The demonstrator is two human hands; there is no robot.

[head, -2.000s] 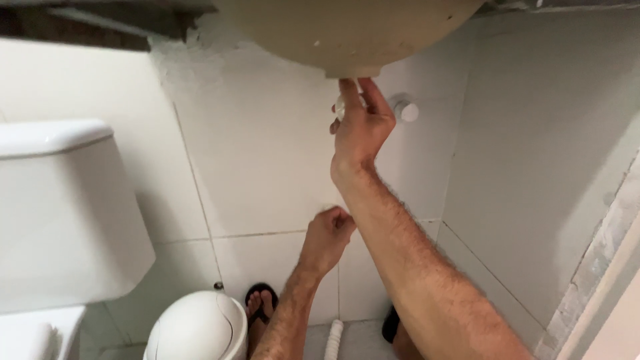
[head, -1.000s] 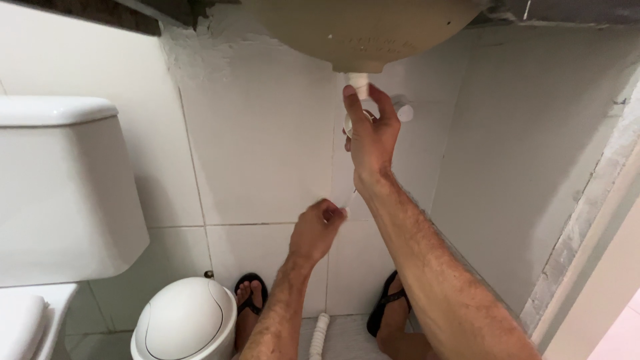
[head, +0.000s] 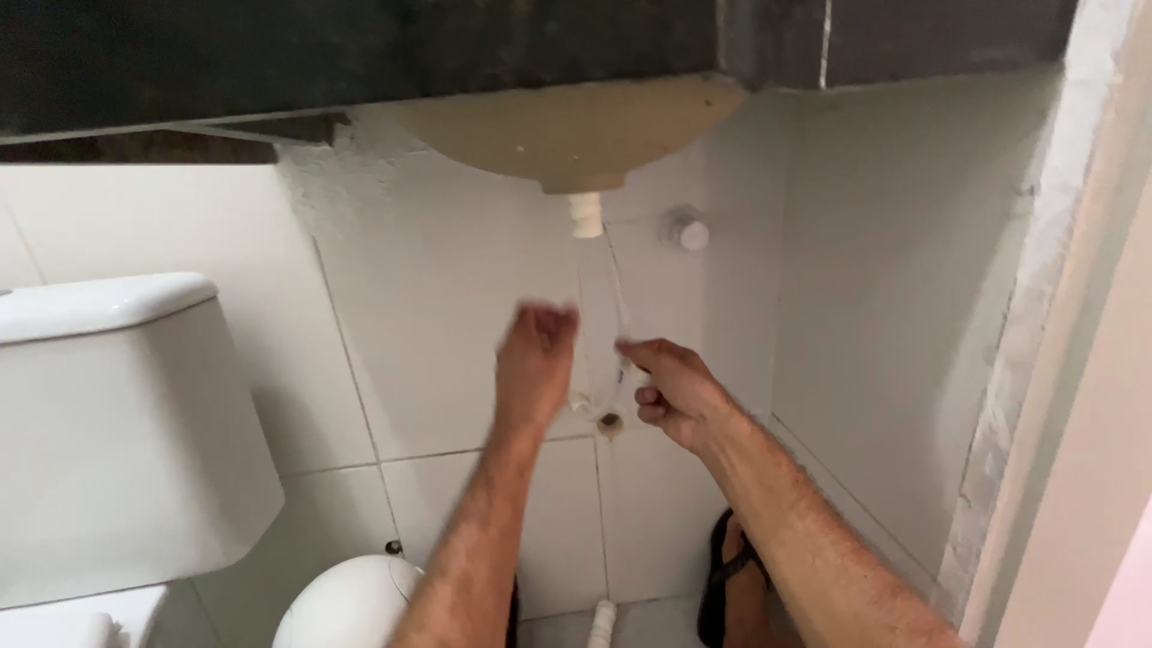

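Note:
Under the beige sink basin [head: 576,135] a white threaded drain tailpiece [head: 587,216] points down. A thin, whitish translucent strip [head: 619,279] hangs below it and curves toward the wall. My right hand [head: 670,387] pinches this strip between thumb and fingertips. To its left my left hand [head: 538,360] is raised, blurred, with its fingers curled; whether it holds anything cannot be told. A small white fitting [head: 580,402] shows just beside my left wrist, near a round drain hole [head: 610,423] in the tiled wall. A white corrugated hose [head: 601,624] lies on the floor.
A dark countertop [head: 360,58] spans the top. The toilet tank [head: 135,432] stands at left, with a round white bin [head: 346,603] beside it. A round wall valve [head: 691,234] sticks out right of the tailpiece. A sandaled foot [head: 738,576] is below.
My right hand has come down from the tailpiece, which is now uncovered. My left hand has moved up. The view has shifted, showing more of the countertop.

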